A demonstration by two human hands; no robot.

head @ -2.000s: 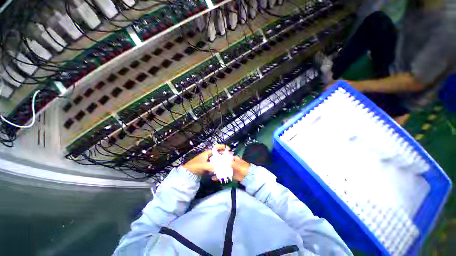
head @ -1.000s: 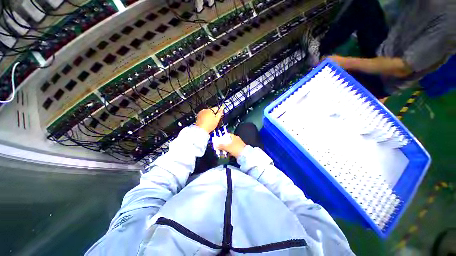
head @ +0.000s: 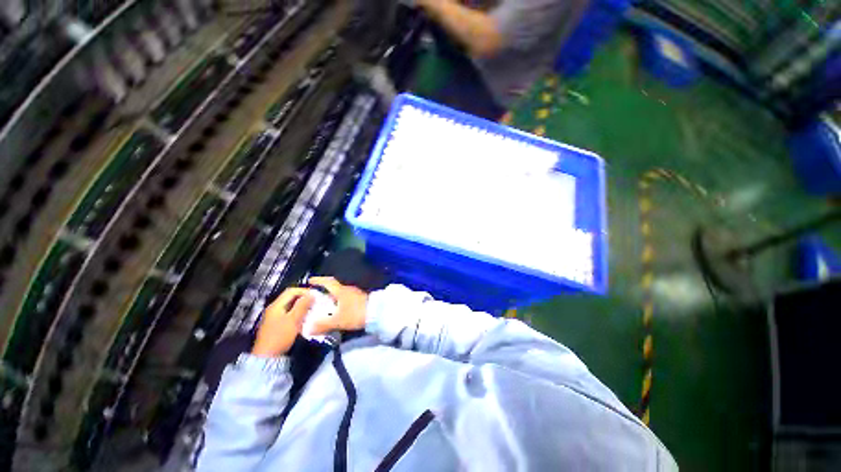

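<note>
My left hand (head: 280, 323) and my right hand (head: 347, 304) are close together low in front of me. Both hold a small bunch of white power adapters (head: 318, 315) between them; how many is too blurred to tell. The blue crate (head: 599, 221) stands ahead and to the right of my hands, with packed white adapters (head: 479, 184) inside, very bright from glare. The test rack (head: 138, 212) with its board strips and dark sockets runs along my left side, blurred.
A person in a grey top (head: 530, 37) is beyond the crate, an arm reaching toward the rack. Yellow-black tape (head: 647, 277) marks the green floor (head: 609, 120). A dark box-like object (head: 807, 369) stands at the right. More blue containers (head: 669, 57) are farther back.
The view has turned right, so the crate now sits nearer the centre. My left hand has come back from beside the rack's lower edge to the adapters at my right hand.
</note>
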